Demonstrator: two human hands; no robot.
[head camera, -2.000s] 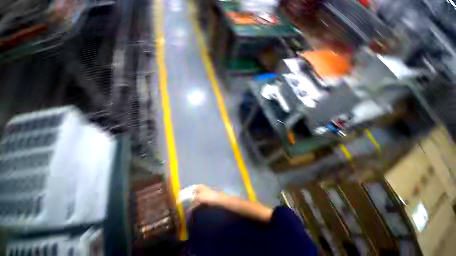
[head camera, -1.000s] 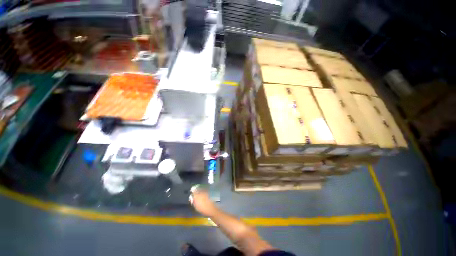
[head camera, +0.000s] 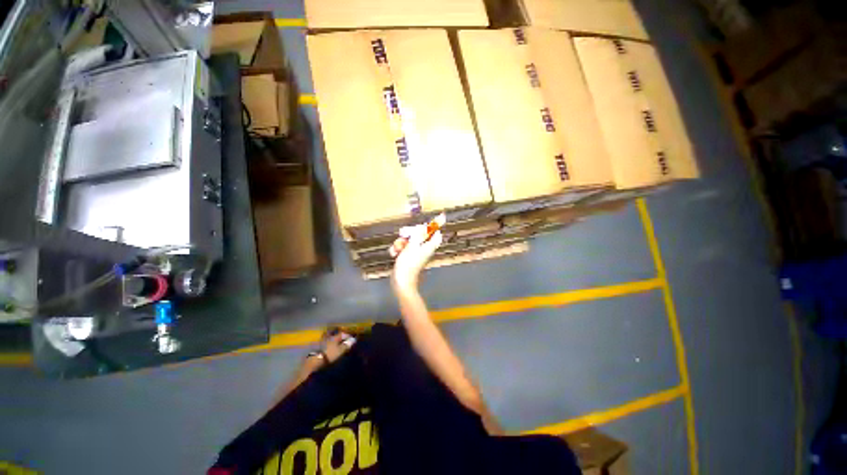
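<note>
My right hand (head camera: 418, 245) is raised at the near edge of a palletised carton stack. Its fingers are closed around a small orange thing, apparently a marker pen (head camera: 433, 229); most of it is hidden. White coverings show on some fingers. Just beyond the hand lies a sealed carton (head camera: 362, 130) with a tape strip marked "TDG" down its middle and a bright glare on its top. More sealed cartons (head camera: 534, 111) stand close beside it. My left hand (head camera: 336, 343) is low, close to my dark shirt, small and blurred; its grip cannot be made out.
At the left, a metal machine (head camera: 130, 158) stands on a dark green bench (head camera: 243, 306), with a blue fitting at its front. Brown cartons (head camera: 286, 227) stand between bench and stack. Yellow lines (head camera: 548, 301) cross the grey floor. A brown box (head camera: 599, 452) is at the bottom right.
The view has swung from the aisle and benches to the carton stack, now much nearer. My right hand has come to the stack's near edge, and my left hand has come into view.
</note>
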